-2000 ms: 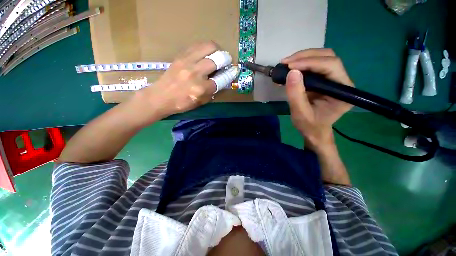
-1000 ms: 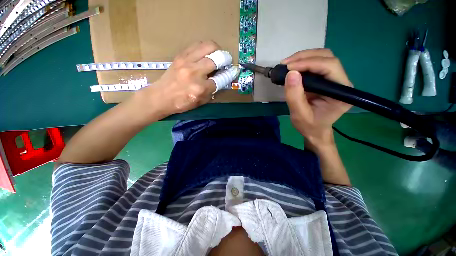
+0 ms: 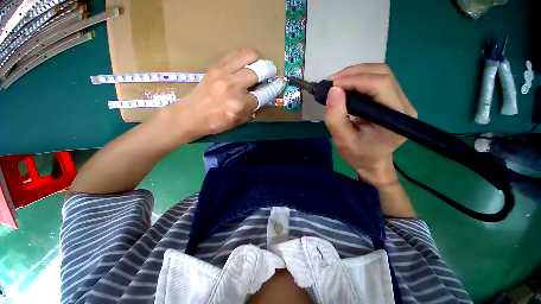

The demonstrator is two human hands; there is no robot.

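The green PCB panel (image 3: 294, 37) lies upright along the left edge of the grey board (image 3: 346, 44). My left hand (image 3: 228, 92), with white finger cots on two fingertips, holds the upper LED strip (image 3: 148, 78) with its end at the panel. The lower LED strip (image 3: 142, 104) runs under my hand, and its orange end shows at the panel's lowest board. My right hand (image 3: 371, 113) holds the black soldering iron (image 3: 385, 113). The iron's metal tip is at the panel's left side, beside my left fingertips. The exact contact is too small to tell.
Brown cardboard mat (image 3: 196, 29) lies under the strips. A pile of LED strips (image 3: 35, 35) is at the upper left. Open cutters (image 3: 497, 83) and small white pieces (image 3: 527, 77) lie at the right. A plastic-like roll (image 3: 479, 6) is at the top right. A red stool (image 3: 41, 181) stands lower left.
My right hand and the iron have shifted slightly left, and the iron's cord loop hangs lower. My left hand and both strips have stayed nearly in place.
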